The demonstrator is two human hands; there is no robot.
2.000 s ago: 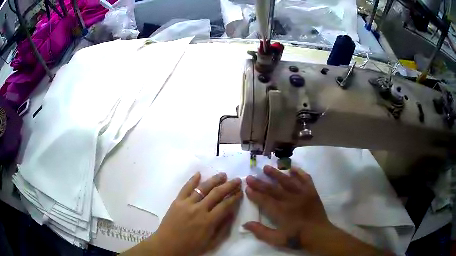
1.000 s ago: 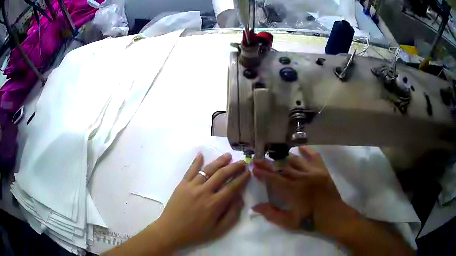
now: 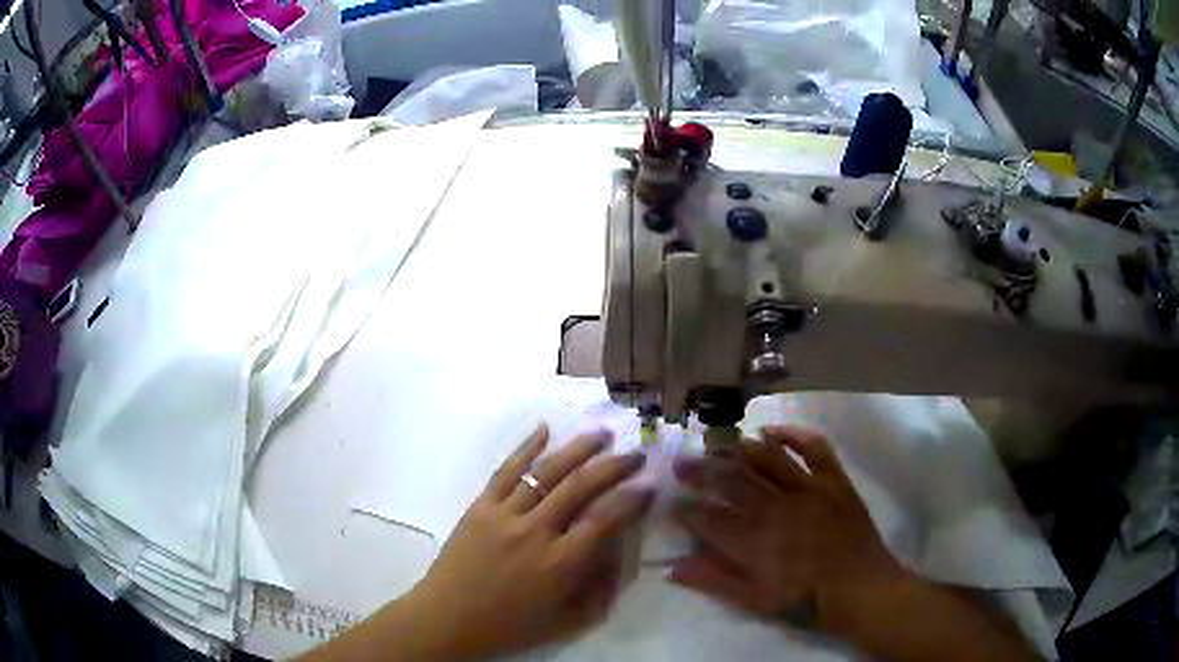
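Observation:
A white fabric panel [image 3: 931, 498] lies under both hands and beneath the sewing machine head [image 3: 698, 285]. My left hand [image 3: 543, 543] lies flat on the fabric, left of the needle area, fingers slightly apart, a ring on one finger. My right hand [image 3: 776, 524] rests on the fabric to the right, fingertips close under the machine arm, slightly blurred. The presser foot [image 3: 649, 427] shows small with a yellow-green spot, just ahead of the fingertips. A narrow white strip [image 3: 657, 550] shows partly between the hands; its edges are blurred.
A stack of white cut pieces [image 3: 168, 388] covers the left of the table, with stepped edges at the front. Magenta fabric [image 3: 104, 142] is heaped far left. A dark thread spool [image 3: 877, 136] stands behind the machine arm. Plastic bags lie at the back.
The panel's left corner has shifted slightly right. The strip between the hands shows less clearly. Both hands remain on the fabric near the needle, and the camera view has shifted slightly.

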